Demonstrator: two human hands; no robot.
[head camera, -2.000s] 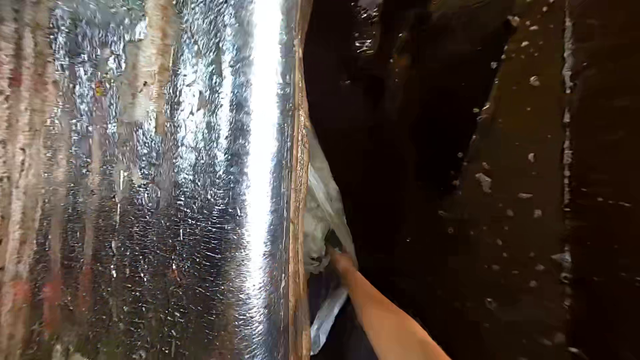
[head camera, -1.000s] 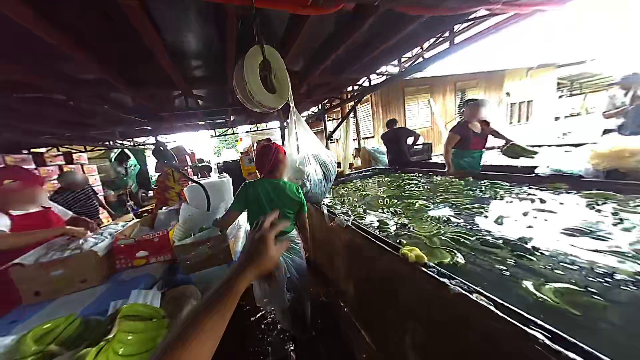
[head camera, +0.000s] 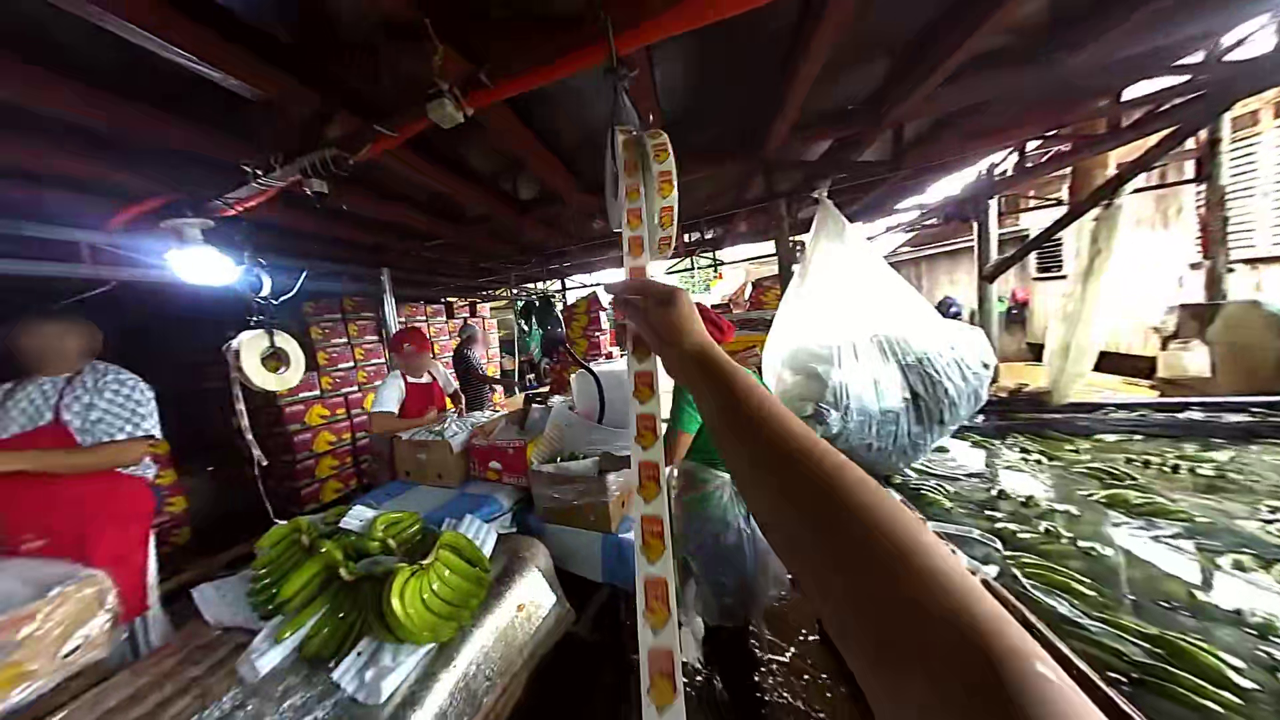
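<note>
My right hand (head camera: 660, 315) is raised near the middle of the view, its fingers closed on a long strip of stickers (head camera: 650, 480). The strip hangs down from a sticker roll (head camera: 660, 195) that is suspended overhead, and runs past my hand to the bottom edge. Its pale backing carries a row of orange and yellow stickers. My left hand is not in view. At lower left, bunches of green bananas (head camera: 435, 590) lie with white sheets on a wet, shiny surface.
A bulging plastic bag (head camera: 880, 350) hangs right of my arm, beside a water tank of green bananas (head camera: 1120, 530). A person in green stands behind the strip. Workers in red aprons stand left, near open cartons (head camera: 430, 455) and stacked boxes. Another roll (head camera: 270, 360) hangs left.
The view has swung from a close, wet surface to the packing area. One second ago a raised hand had spread fingers; now my right hand grips the sticker strip.
</note>
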